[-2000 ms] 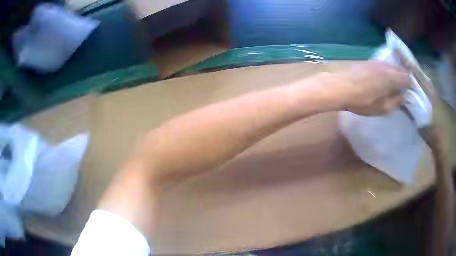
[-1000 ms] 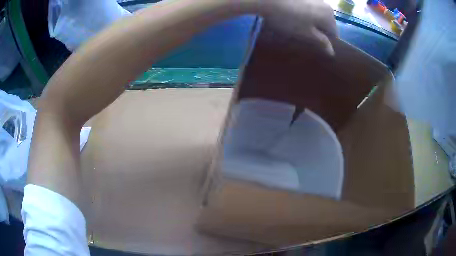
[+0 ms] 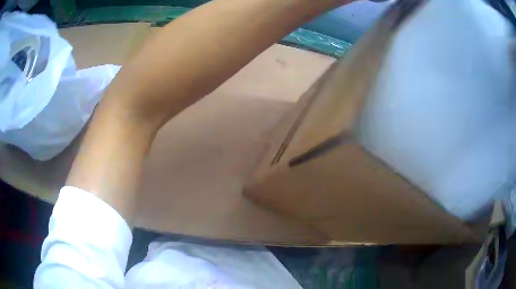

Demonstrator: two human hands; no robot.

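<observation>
A brown carton (image 3: pixel 317 186) stands on the cardboard-covered bench (image 3: pixel 209 130) at the right. A large blurred white bagged bundle (image 3: pixel 441 107) is at the carton's top and hides its inside. My left forearm reaches from the lower left across the bench to the top edge. My left hand is cut off by the top edge near the carton's far side. My right hand cannot be made out; the white bundle fills that side.
An open white bag (image 3: pixel 39 84) with a grey ring showing in its mouth lies at the left end of the bench. The green conveyor rail (image 3: pixel 317 40) runs behind the bench. White cloth (image 3: pixel 209 268) shows below the front edge.
The view has shifted. The white bundle, before at the far right, now covers the carton's opening. The left hand, seen before on the carton's wall, has gone out past the top edge.
</observation>
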